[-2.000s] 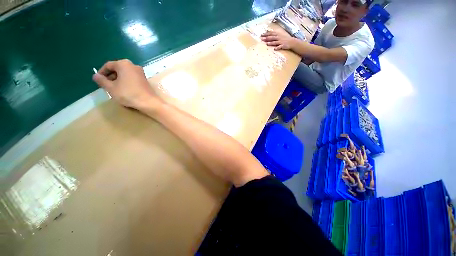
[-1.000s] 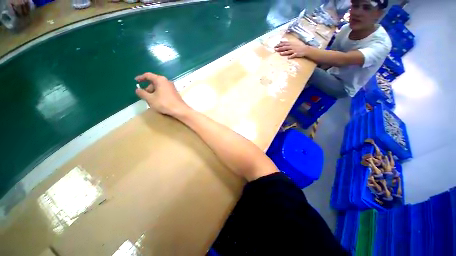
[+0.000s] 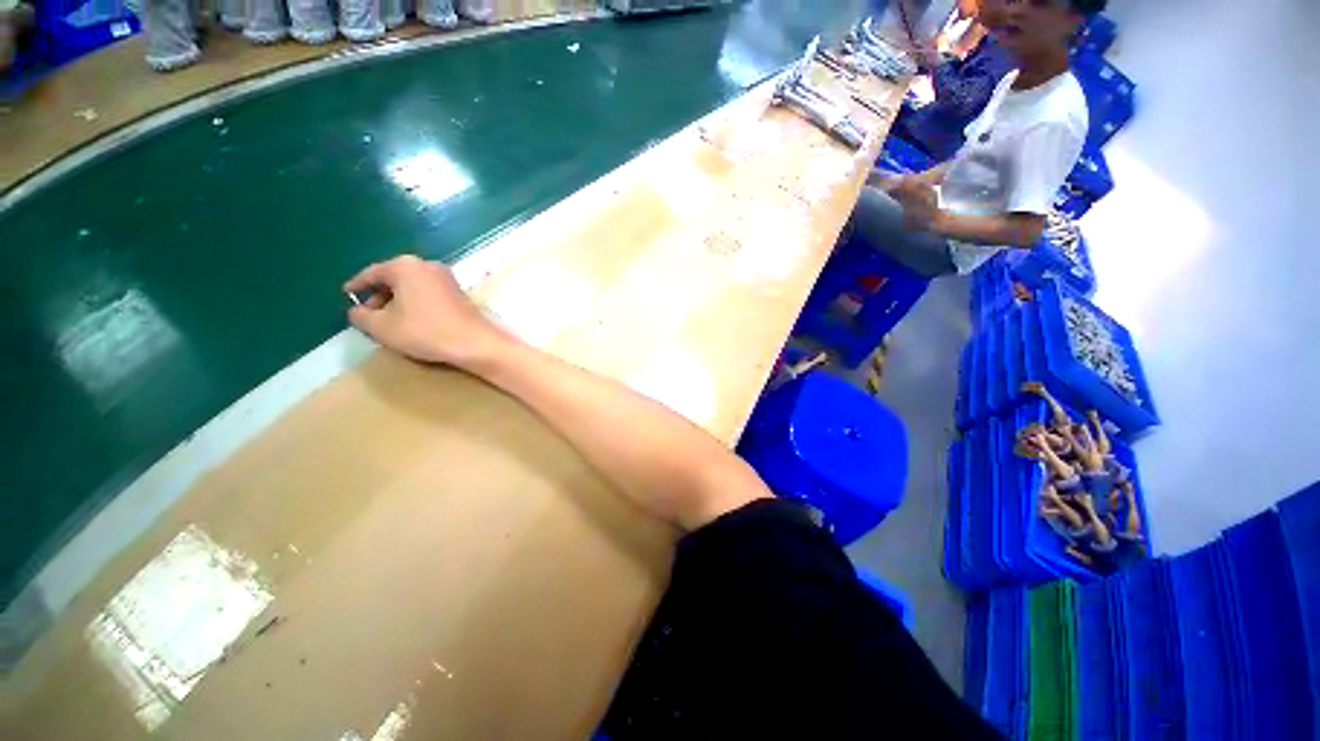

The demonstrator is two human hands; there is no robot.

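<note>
My right hand (image 3: 413, 311) reaches in from the lower right over the belt-side edge of the cardboard-covered bench (image 3: 434, 550). Its thumb and forefinger are pinched on a small thin white stick (image 3: 353, 298), of which only a short end shows. The rest of the stick is hidden by the fingers. My left hand is not in view.
The green belt (image 3: 261, 217) runs beyond the bench. Grey-white long parts (image 3: 822, 109) lie farther along it. A person in a white shirt (image 3: 1021, 152) sits at right. A blue stool (image 3: 828, 449) and crates with tan parts (image 3: 977, 507) stand beside the bench.
The view has shifted back and forth. My right hand stays at the bench edge, its fingers more closed than one second ago. The seated person's hand has left the bench top.
</note>
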